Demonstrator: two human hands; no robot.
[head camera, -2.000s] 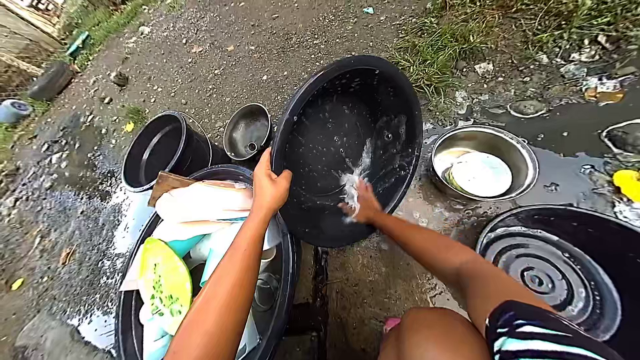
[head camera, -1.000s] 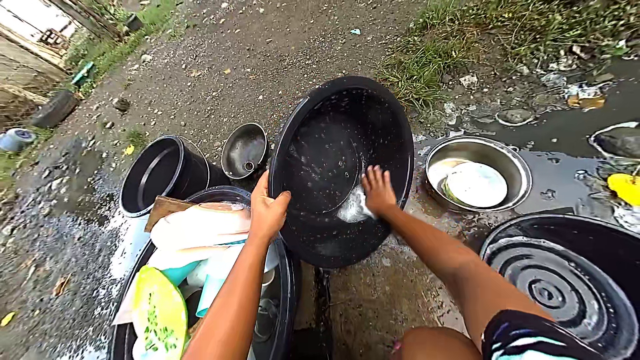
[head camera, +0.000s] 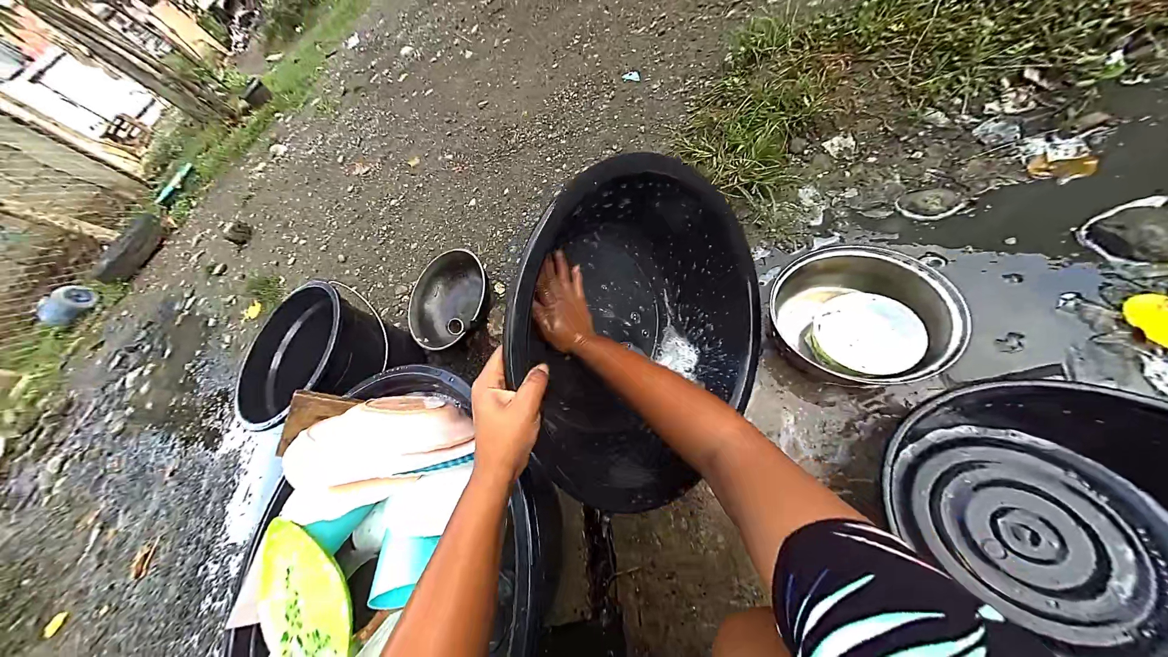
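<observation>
My left hand (head camera: 507, 415) grips the near left rim of a black plastic basin (head camera: 630, 438), which is tilted up on its side. Inside the basin, my right hand (head camera: 562, 303) lies against the left inner wall with its fingers spread, holding nothing. A little foamy water (head camera: 677, 352) splashes at the basin's lower right, and drops cling to its wall. Below my left forearm, a black tub (head camera: 524, 557) holds white plates (head camera: 374, 447), turquoise cups (head camera: 404, 568) and a yellow-green leaf-patterned dish (head camera: 302, 593).
A black bucket (head camera: 338, 342) and a small dark metal bowl (head camera: 448, 299) stand at the left. On the right are a steel pot (head camera: 954, 315) with a white plate (head camera: 870, 332) inside and a large black basin (head camera: 1031, 538). Muddy water (head camera: 1031, 214) lies behind them.
My right hand has moved from the basin's right side to its left inner wall. My left hand has stayed on the rim.
</observation>
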